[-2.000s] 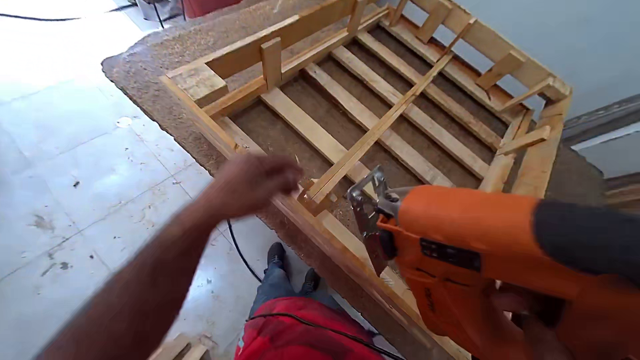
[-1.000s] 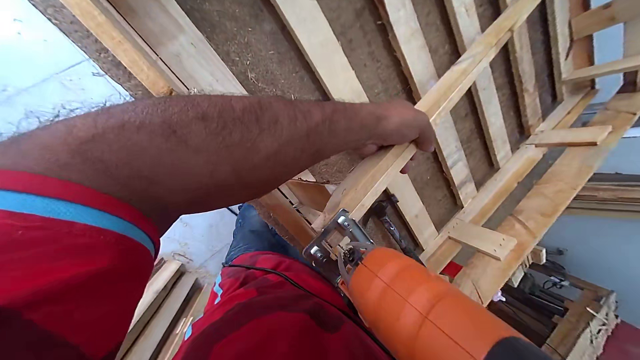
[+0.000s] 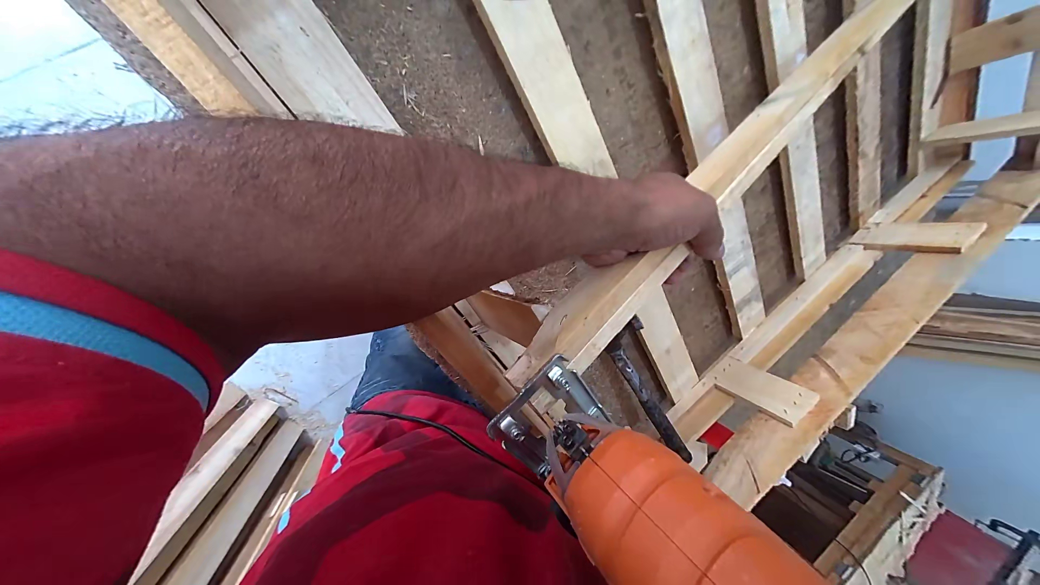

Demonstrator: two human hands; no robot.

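My left hand is closed around a long wooden batten that runs diagonally over the slats of a wooden frame. At the batten's near end sits the metal shoe of an orange jigsaw, close to or against the wood; the blade is hard to make out. The jigsaw's body fills the lower middle, and my right hand is out of view. Just right of the shoe, a dark metal bar with a bent end lies under the batten. Pale slats cross the frame beneath my forearm.
Cut boards are piled on the floor at the lower left. Short blocks bridge the frame's side rail on the right. A black cable crosses my red shirt. Beyond the frame stands a wooden crate with tools.
Two seconds ago my left hand was free above the frame's near edge; now it grips the batten. The jigsaw has come to the batten's near end. The view has moved much closer.
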